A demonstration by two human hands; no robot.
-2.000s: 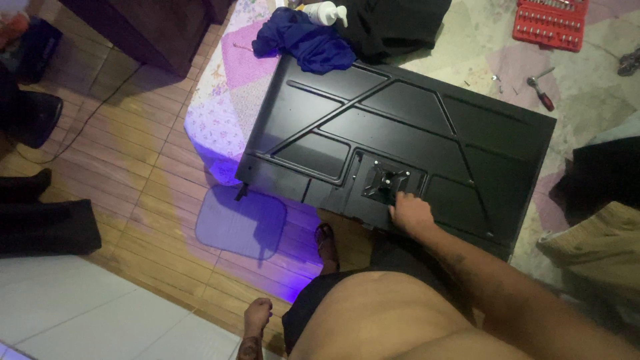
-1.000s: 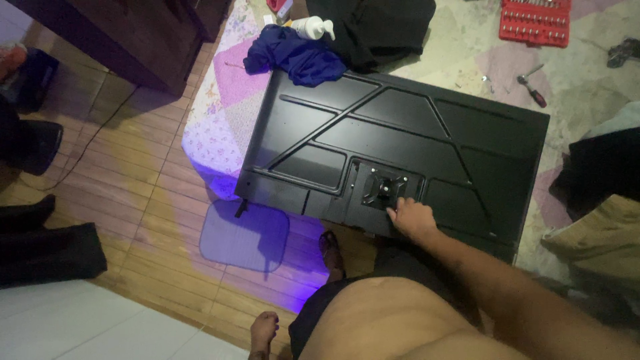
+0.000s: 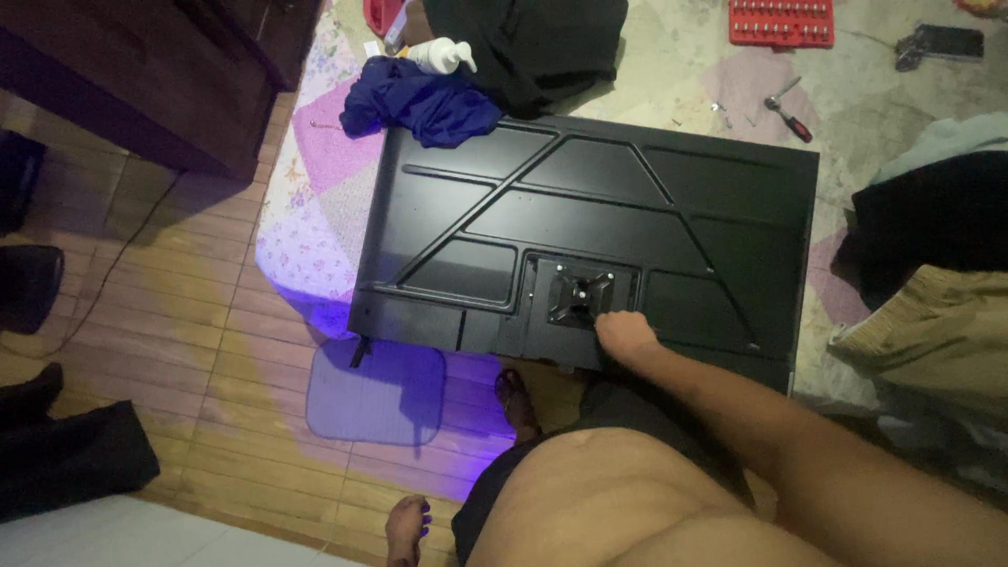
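Note:
A flat-screen television [image 3: 591, 205] lies face down on the bed, its black back panel up. A small black metal wall-mount bracket [image 3: 581, 294] with bright screw heads sits near the panel's edge closest to me. My right hand [image 3: 626, 335] is at the bracket's lower right side, fingers curled; whether they grip part of it is hidden. My left hand is out of view. Beyond the television lie a ratchet with a red and black handle [image 3: 790, 118] and several small screws [image 3: 724, 114]. A red socket and bit case [image 3: 780, 22] stands open at the top.
Blue cloth [image 3: 417, 102] overlaps the television's far left corner, beside a white pump bottle [image 3: 441, 57] and black cloth [image 3: 543, 47]. Clothes [image 3: 937, 323] lie at right. A phone-like device [image 3: 951, 42] is at upper right. A mat [image 3: 378, 394] and cable [image 3: 118, 260] are on the floor.

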